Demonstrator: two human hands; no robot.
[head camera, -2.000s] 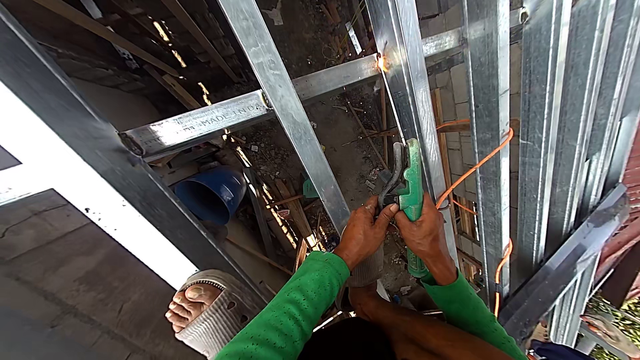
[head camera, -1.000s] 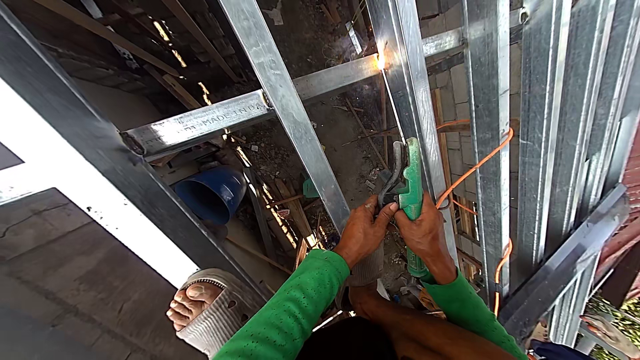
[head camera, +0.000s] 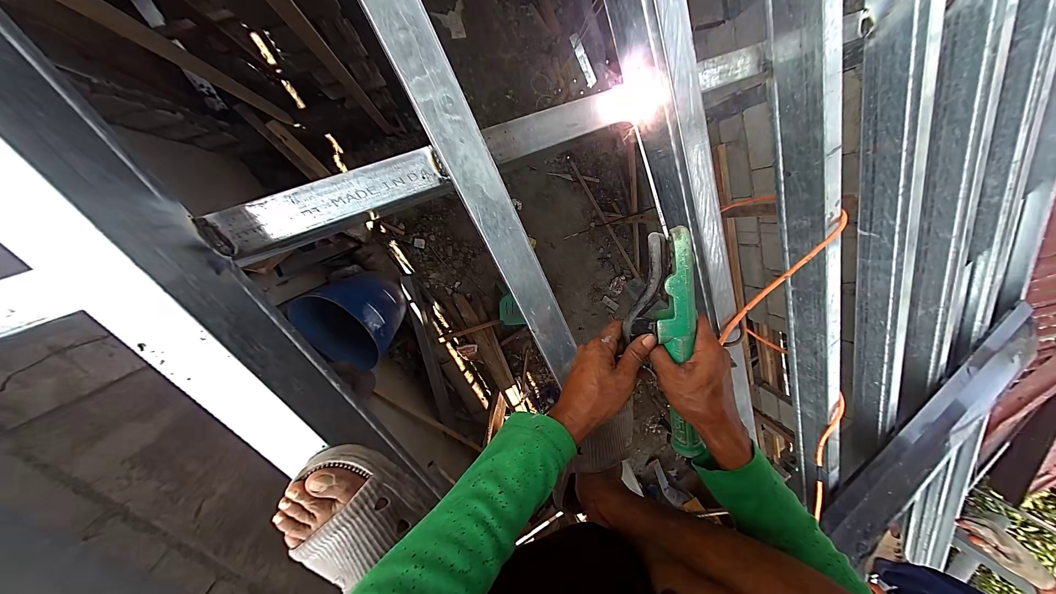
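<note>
My right hand (head camera: 701, 388) grips the green handle of a welding electrode holder (head camera: 678, 305). Against its black lever, on the left side, my left hand (head camera: 604, 375) is closed. From the holder's jaws a thin welding electrode (head camera: 650, 181) runs up to a bright white-pink arc (head camera: 634, 95). The arc burns where a galvanized steel cross tube (head camera: 549, 130) meets a long steel channel (head camera: 701, 173). Glare hides the joint itself. Left of the hands, another steel tube (head camera: 487, 186) crosses over the cross tube.
Several steel channels (head camera: 891, 231) stand at right, with an orange cable (head camera: 784, 276) looped around one. A dark steel beam (head camera: 190, 256) slants along the left, beside my sandalled foot (head camera: 330, 503). Far below lie a blue plastic drum (head camera: 351, 318), timber and rubble. At lower right another person's foot (head camera: 1002, 549) shows.
The glow at the joint has grown from a small orange spot into a large white-pink arc. Both hands have kept their place on the electrode holder.
</note>
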